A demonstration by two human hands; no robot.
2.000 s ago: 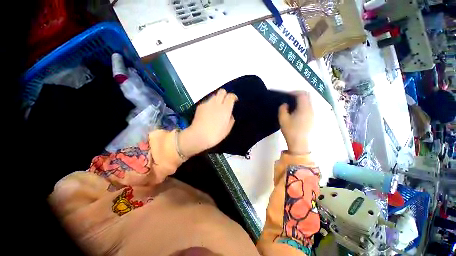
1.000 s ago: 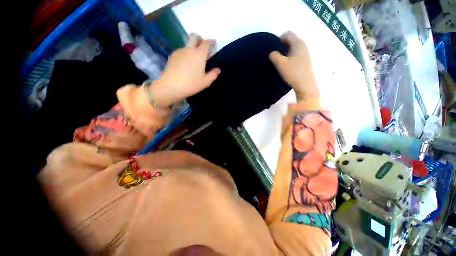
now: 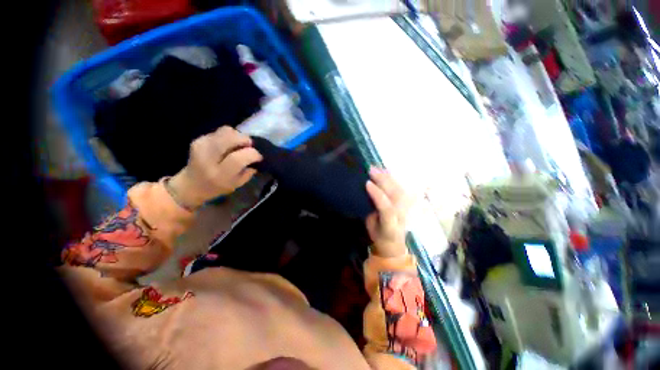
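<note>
A black garment piece (image 3: pixel 315 179) is stretched between my two hands, off the table's near edge and above my lap. My left hand (image 3: pixel 217 165) grips its left end beside the basket. My right hand (image 3: pixel 387 208) grips its right end at the green table edge. The blue plastic basket (image 3: pixel 78 137) stands to the left and holds a heap of black pieces (image 3: pixel 177 108), with white bags (image 3: pixel 278 119) at its right side. The frame is blurred, so the piece's edges are not sharp.
The white table (image 3: pixel 405 94) with a green edge runs from upper centre to lower right. A sewing machine (image 3: pixel 517 303) with a green panel and white label stands at the right. A red object (image 3: pixel 137 16) is behind the basket. Clear plastic bags lie beyond the table.
The black piece has moved off the white table towards me and the basket, and now looks narrower. Both hands moved with it. The view has turned left, showing more of the basket.
</note>
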